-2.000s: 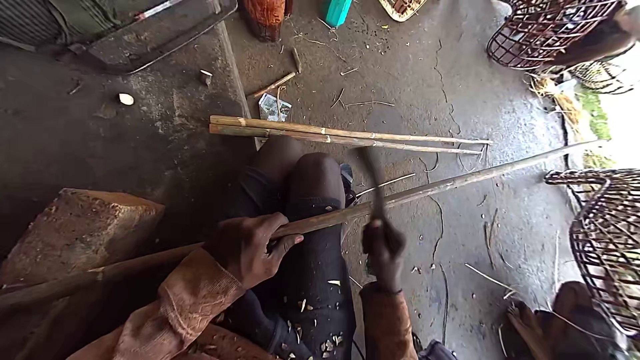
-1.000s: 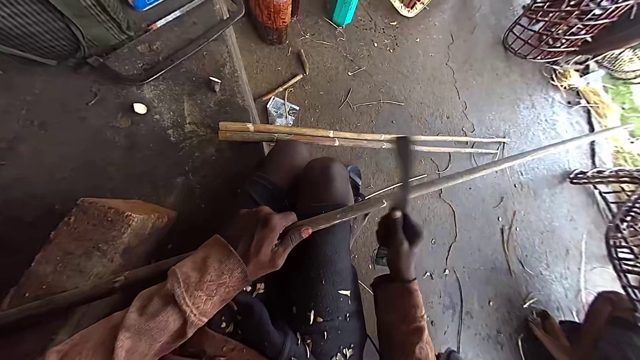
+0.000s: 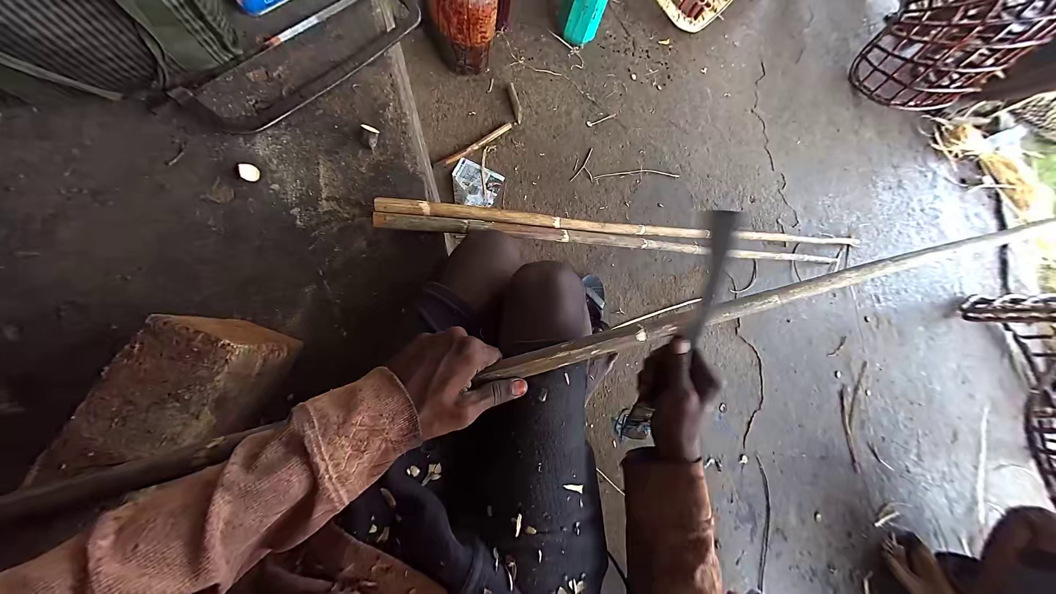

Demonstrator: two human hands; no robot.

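A long bamboo or cane pole slants across my lap, from the lower left under my sleeve to the upper right. My left hand grips it just above my thigh. In my right hand is the handle of a knife with a broad dark blade; the blade is blurred and crosses the pole, and whether it touches cannot be told. Pale chips lie scattered on my dark trousers. Two shorter poles lie side by side beyond my knees.
A brick-like block stands at left. A bow saw frame and a striped bag are at upper left. Woven baskets are along the right. Another person's foot shows at lower right. A turquoise container stands at the top.
The knife in my right hand has swung along and over the pole, its blade at different angles. My left hand keeps hold of the pole.
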